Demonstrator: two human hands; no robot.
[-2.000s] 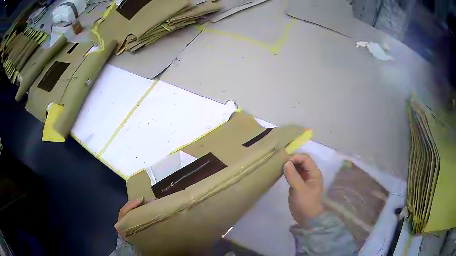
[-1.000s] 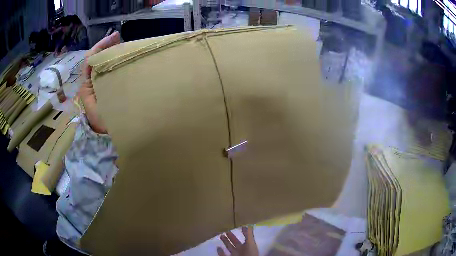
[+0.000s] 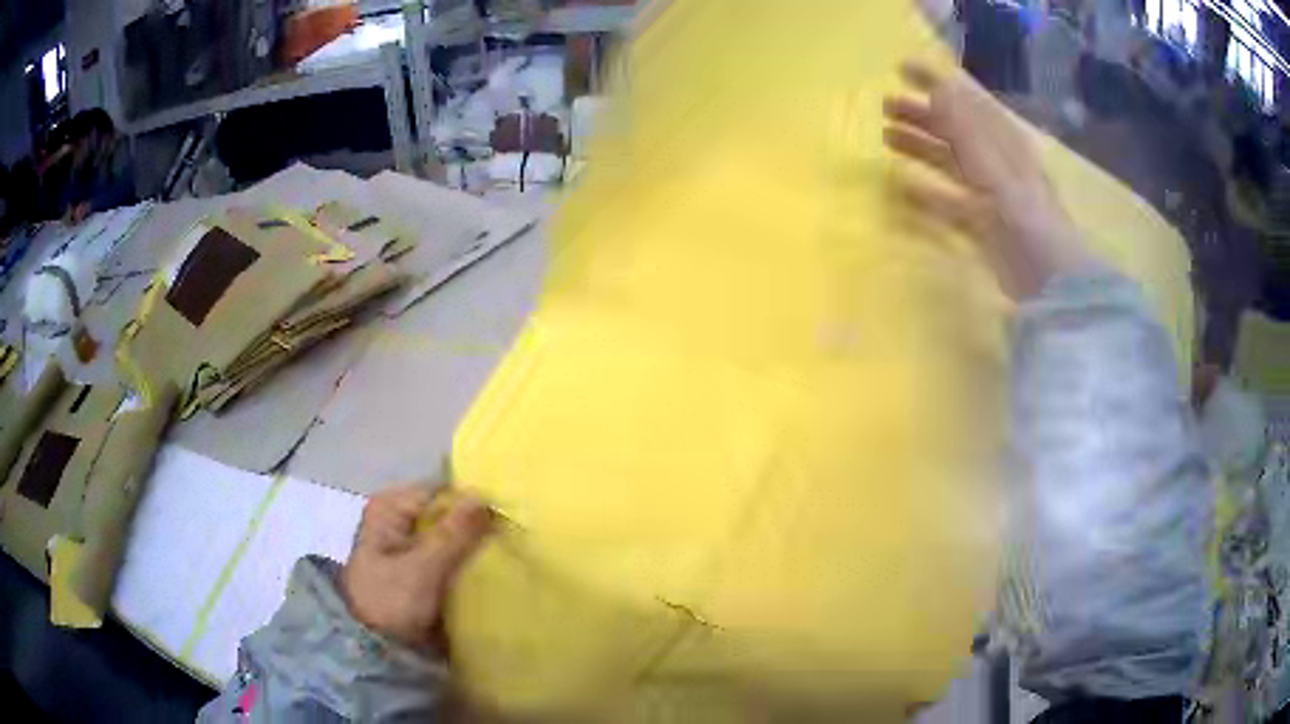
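A large garment panel (image 3: pixel 736 382) is held up in front of me, bright yellow face towards me and blurred on its right side. My left hand (image 3: pixel 410 559) pinches its lower left edge between thumb and fingers. My right hand (image 3: pixel 969 156) lies against the upper right of the yellow face, blurred, with its fingers apart; no grip on the panel shows. The panel hides the table behind and below it.
A stack of khaki panels with a brown patch (image 3: pixel 214 276) lies at the left. Khaki panels with yellow edges (image 3: pixel 50 467) lie along the table's left side. White sheet with a yellow line (image 3: pixel 234 566) covers the near table. Shelves stand behind; people show at the far left.
The panel has turned from its khaki face to its yellow face. My left hand has moved down to its lower left edge. My right hand has risen from the bottom to the upper right.
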